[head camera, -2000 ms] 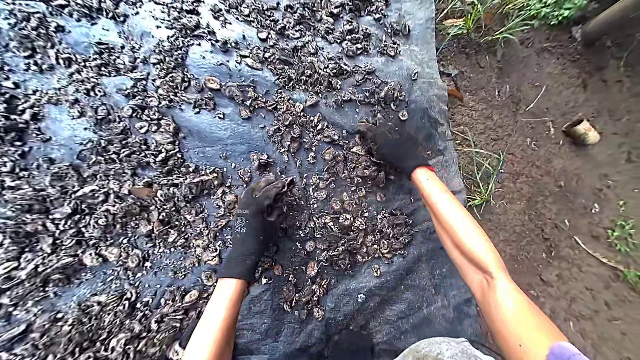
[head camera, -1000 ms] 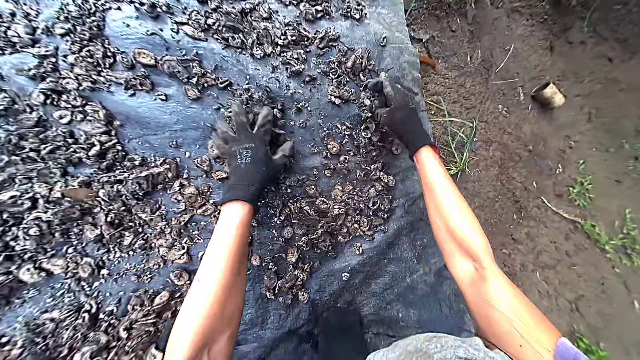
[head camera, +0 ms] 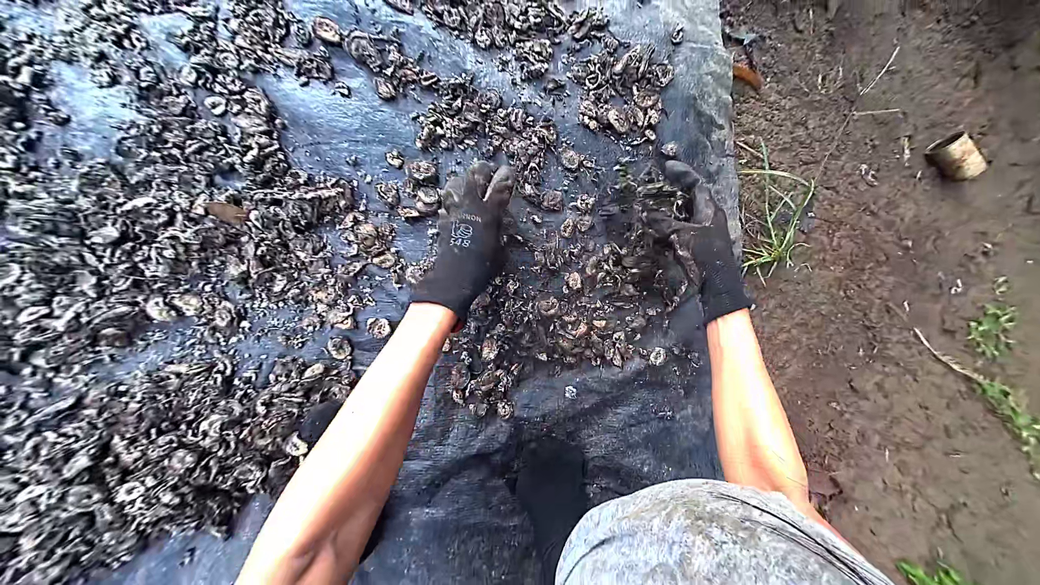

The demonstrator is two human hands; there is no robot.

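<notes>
Many dark, shrivelled dried slices (head camera: 569,321) of a fruit or similar produce lie scattered over a dark plastic tarp (head camera: 650,431). My left hand (head camera: 471,236), in a black knit glove, rests back up among loose pieces near the middle, its fingers slightly bent; whether it grips any is hidden. To the right, near the tarp's edge, my right hand (head camera: 699,236) wears the same kind of glove. Its fingers are curved beside a blurred clump of pieces (head camera: 642,219), touching it; a firm hold on them cannot be made out.
A thick spread of the same pieces (head camera: 162,439) covers the tarp's left side. Beyond its right edge is bare muddy soil (head camera: 877,260) with a grass tuft (head camera: 776,215) and a short hollow tube-like piece (head camera: 957,156). My black-covered foot (head camera: 552,487) is on the tarp.
My left hand's spread fingers have drawn closer together. A blurred clump now shows beside my right hand, which sits lower against the grass tuft than one second ago.
</notes>
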